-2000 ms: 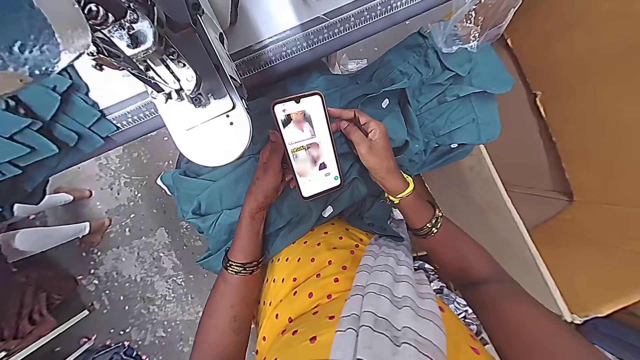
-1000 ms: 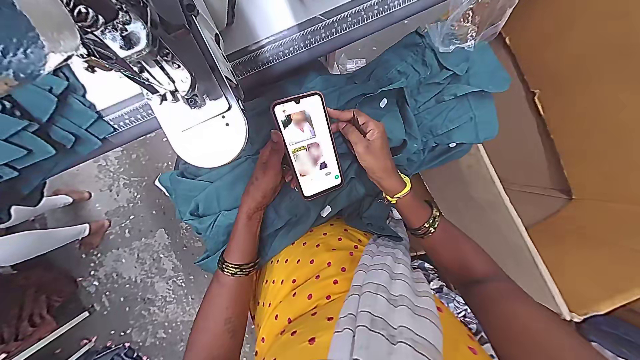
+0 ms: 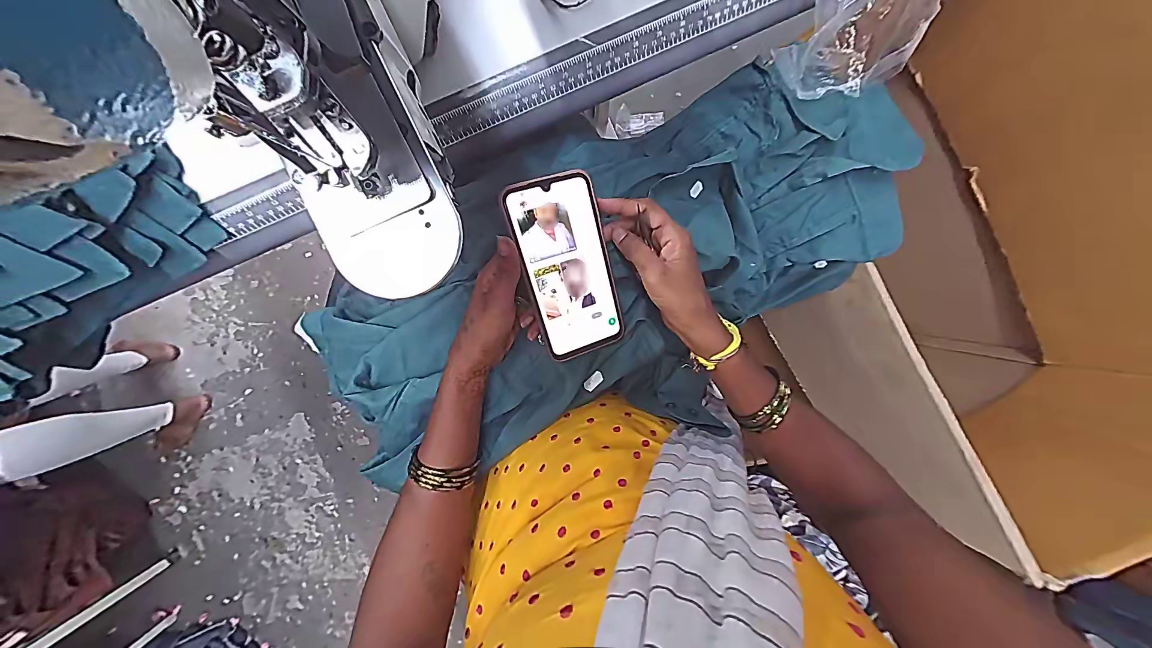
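A smartphone [image 3: 567, 270] with its screen lit, showing blurred pictures, is upright in the middle of the head view. My left hand [image 3: 493, 310] holds it, the thumb along its left edge and fingertips behind it. At the phone's upper right edge is my right hand [image 3: 661, 261], its fingers bent and near or touching the side. Under both hands a teal garment [image 3: 792, 216] with small white tags or stickers lies bunched over my lap. The white rounded arm of a sewing machine [image 3: 391, 238] stands just left of the phone.
A measuring scale [image 3: 576, 76] runs along the machine table's edge. Stacked teal fabric pieces [image 3: 72, 252] lie at left. An open cardboard box [image 3: 1062, 432] stands at right, with a clear plastic bag [image 3: 864, 45] above the garment. Another person's feet [image 3: 184, 421] show at lower left.
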